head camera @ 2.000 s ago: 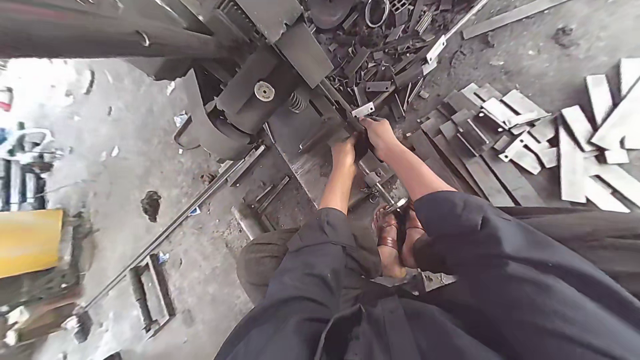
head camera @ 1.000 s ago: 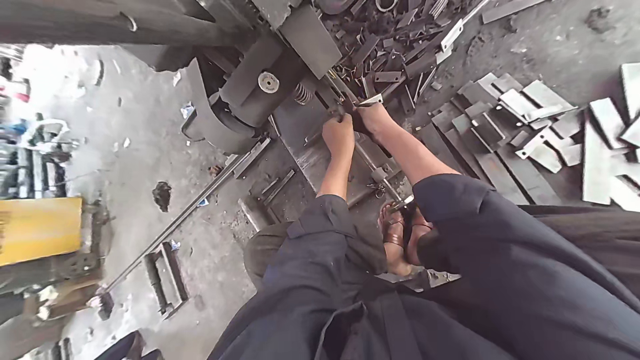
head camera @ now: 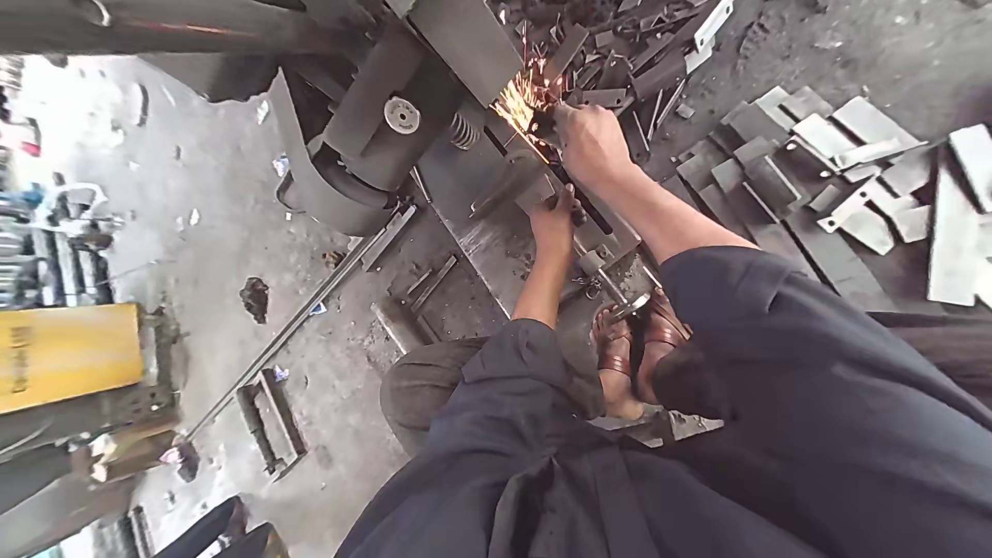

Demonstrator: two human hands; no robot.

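My right hand (head camera: 593,143) is closed on a dark part, too blurred to name, at the upper middle. Orange sparks (head camera: 523,105) spray beside its fingers. Below it, my left hand (head camera: 554,221) curls at a dark bar (head camera: 595,213); the fingers are partly hidden, and its grip is unclear. Both hands are over the metal base (head camera: 484,252) of a cut-off machine. The machine's motor housing (head camera: 364,147), with a round cap (head camera: 402,115), and a coil spring (head camera: 465,132) are left of the hands. A clamp screw with a round handwheel (head camera: 628,308) lies below them.
Cut steel plates (head camera: 798,167) lie at the right, and scrap metal (head camera: 612,66) is heaped behind the hands. Sandalled feet (head camera: 635,349) are close to the handwheel. A long metal bar (head camera: 287,333) and a small metal frame (head camera: 271,422) lie on the floor at left.
Sparks now fly by my right hand; neither earlier frame shows any. My right hand has moved farther up from my left hand, which was close beside it before.
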